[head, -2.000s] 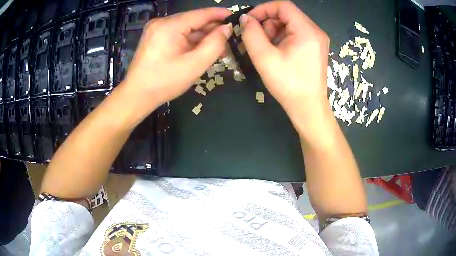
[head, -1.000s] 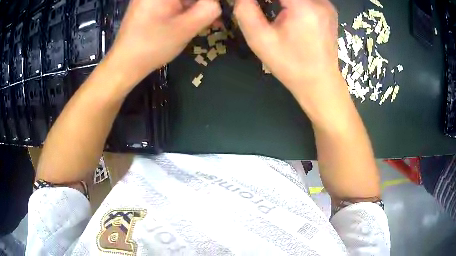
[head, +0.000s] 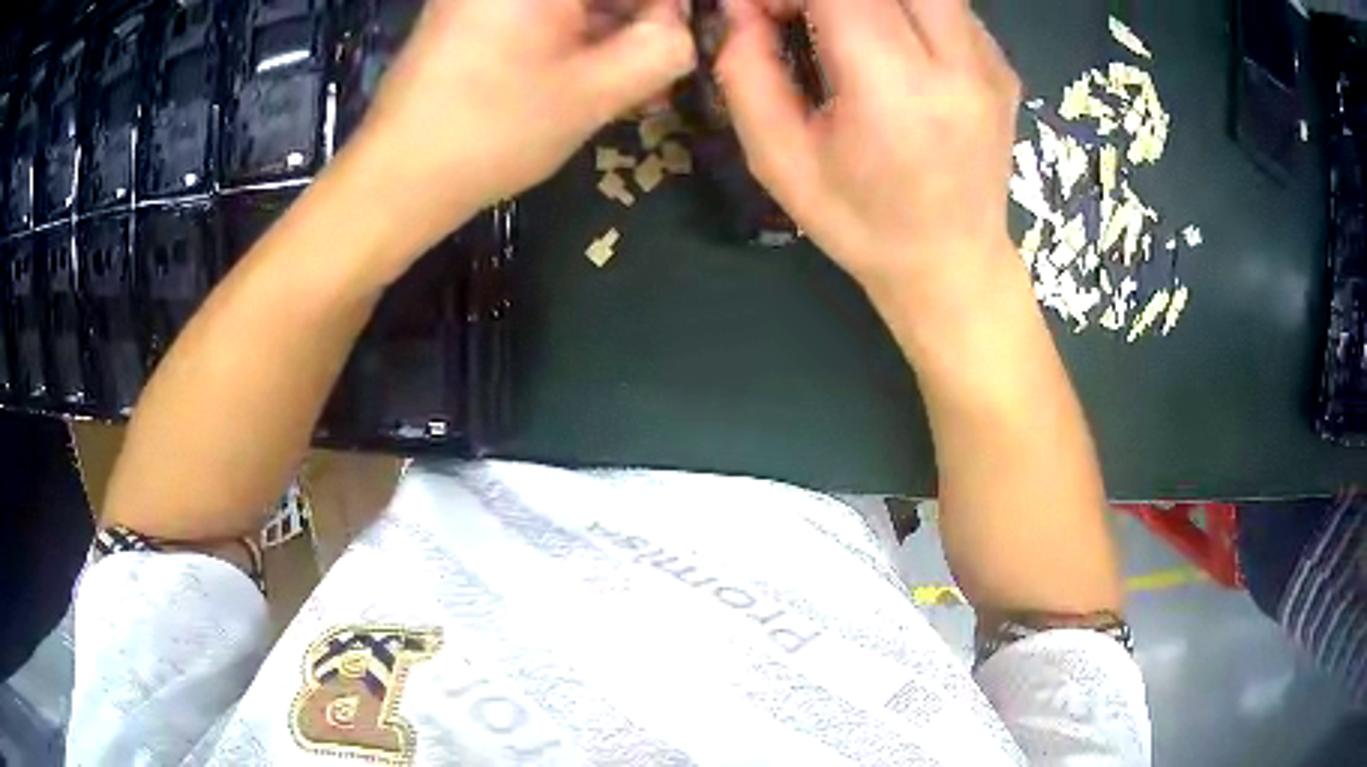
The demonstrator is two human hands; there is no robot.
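Observation:
My left hand [head: 525, 98] and my right hand [head: 885, 128] are close together at the top edge, partly cut off and slightly blurred. Their fingers close on a black phone housing [head: 735, 188], whose lower end shows between and below them. Most of the housing is hidden by the hands. Cream square pieces [head: 649, 173] lie on the dark green mat [head: 675, 360] just below my left fingers; one square piece [head: 601, 247] lies apart, nearer to me.
A black blister tray [head: 435, 367] with housings in pockets fills the left. A pile of cream strips [head: 1102, 225] lies on the right. Beyond it lies a dark flat phone-like item [head: 1270, 90]. A second black tray [head: 1345, 330] is at the right edge.
The view has shifted, so the hands sit closer to the top edge. The black housing now shows lower, between the hands and under my right fingers.

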